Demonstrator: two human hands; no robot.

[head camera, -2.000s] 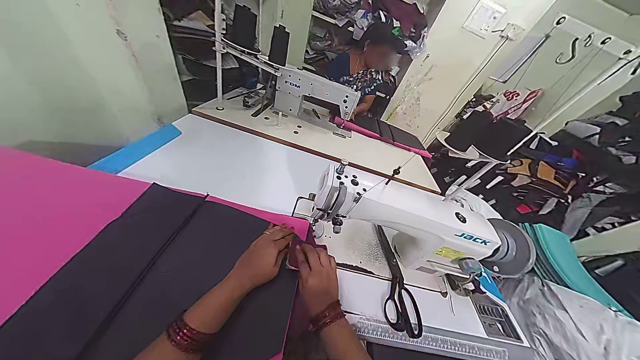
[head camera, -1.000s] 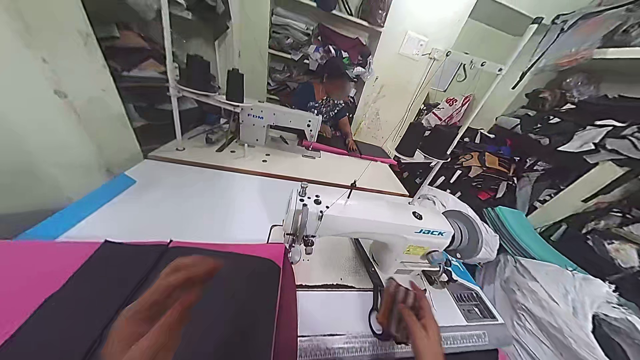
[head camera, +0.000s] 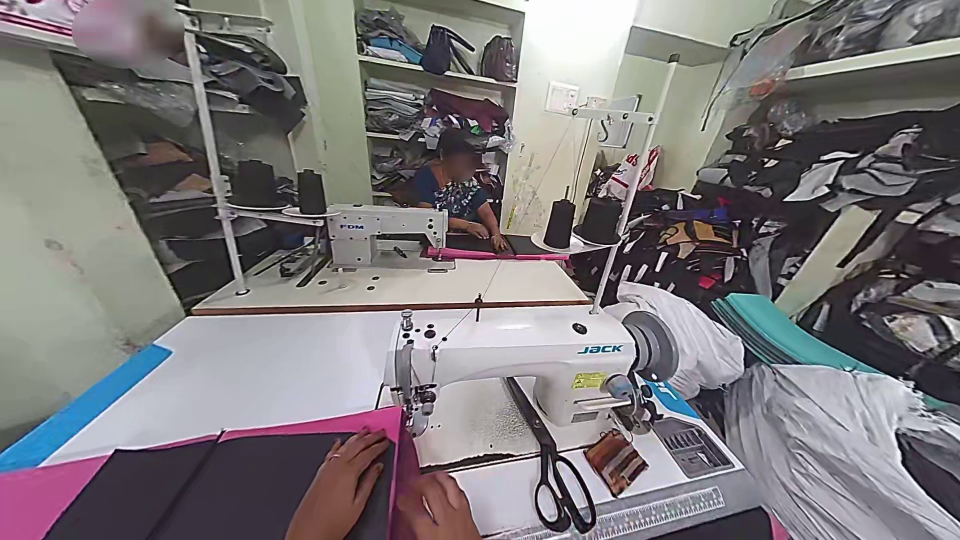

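My left hand (head camera: 337,487) lies palm down, fingers spread, on black fabric (head camera: 255,487) layered over pink fabric (head camera: 330,422). My right hand (head camera: 439,506) rests at the right edge of the same fabric, its fingers bent against the pink border; whether it pinches the cloth cannot be told. Just beyond the fabric's corner stands the needle end of a white Jack sewing machine (head camera: 517,345). To the right of my right hand lie black-handled scissors (head camera: 559,480), blades pointing under the machine arm. A small brown patterned piece (head camera: 615,461) lies beside them.
A clear ruler (head camera: 660,514) lies along the front edge. Behind, a person (head camera: 457,195) works with black and pink fabric at another sewing machine (head camera: 390,232). Thread cones (head camera: 560,223) stand on a rack. White sacks (head camera: 817,442) and teal sheets (head camera: 787,330) are at the right.
My right hand has put down the brown patterned piece beside the scissors and moved left to the fabric's edge. My left hand, raised a second ago, now rests on the black fabric. The view has shifted.
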